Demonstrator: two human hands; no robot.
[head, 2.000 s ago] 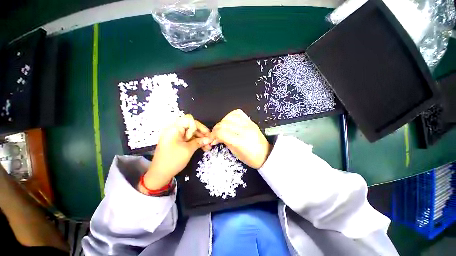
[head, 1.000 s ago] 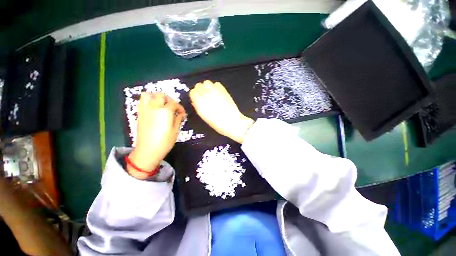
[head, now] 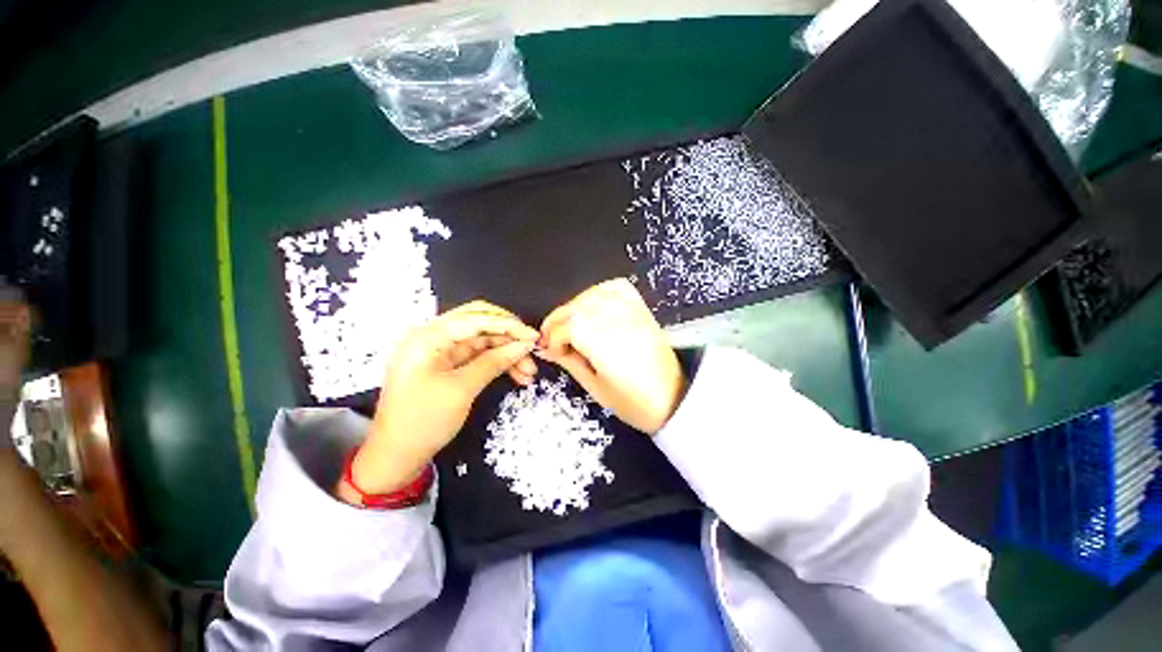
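Note:
My left hand (head: 446, 372) and my right hand (head: 617, 352) meet fingertip to fingertip above the far edge of the small black tray (head: 510, 532). A tiny pale piece shows between the pinched fingertips; its exact shape is too small to tell. Below the hands, a round heap of small white pieces (head: 548, 448) lies in the small tray. Beyond, the long black tray (head: 529, 236) holds white plastic housings (head: 370, 306) at its left end and thin silvery metal pins (head: 739, 223) at its right end.
A large black tray (head: 918, 172) lies tilted over the long tray's right end. A clear plastic bag (head: 452, 89) lies beyond. A blue basket (head: 1096, 497) is lower right. At far left are another black tray (head: 51, 242), an orange-brown box (head: 96, 439) and another person's arm (head: 77, 573).
One second ago my left hand was over the white housings and my right hand over the long tray's middle. Both have come back together nearer my body. The other person's hand now shows at left.

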